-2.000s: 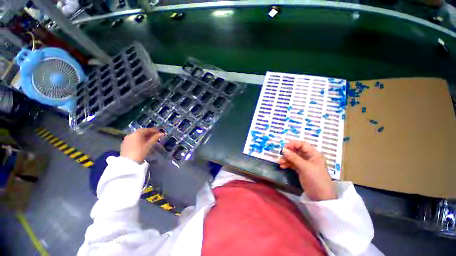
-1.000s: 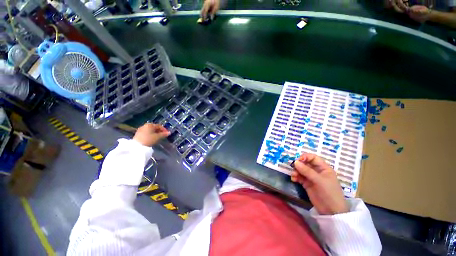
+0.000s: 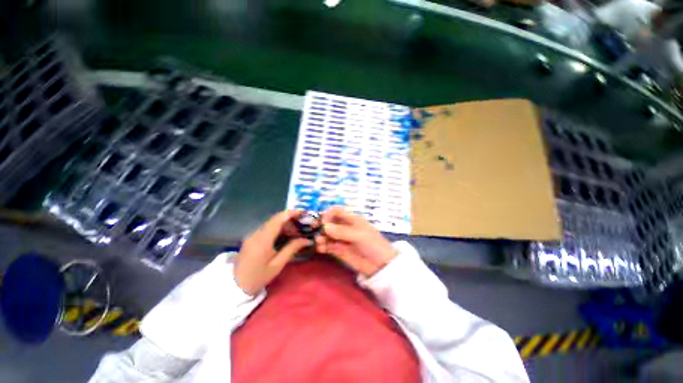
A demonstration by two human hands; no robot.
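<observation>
A small dark watch housing (image 3: pixel 308 221) with a shiny rim is held between my two hands, just in front of the white sheet's near edge. My left hand (image 3: pixel 268 250) grips its left side with the fingertips. My right hand (image 3: pixel 352 241) has its fingertips at the right side; whether they hold a small piece is blurred. The white adhesive sheet (image 3: pixel 356 142) has columns of short dark bars. Blue pieces (image 3: pixel 308 199) lie on its near left corner and far right corner. A clear blister tray (image 3: pixel 153 161) with dark housings lies to the left.
A tan cardboard sheet (image 3: pixel 487 172) lies right of the white sheet, with some blue bits. Stacked trays (image 3: pixel 37 112) stand at far left, more blister trays (image 3: pixel 592 217) lie at right. The green conveyor (image 3: pixel 225 45) runs behind. A blue stool (image 3: pixel 31 298) is at lower left.
My left hand has moved from the blister tray to in front of me and now holds a housing. My right hand has come in to meet it. The view has swung right, showing the right trays.
</observation>
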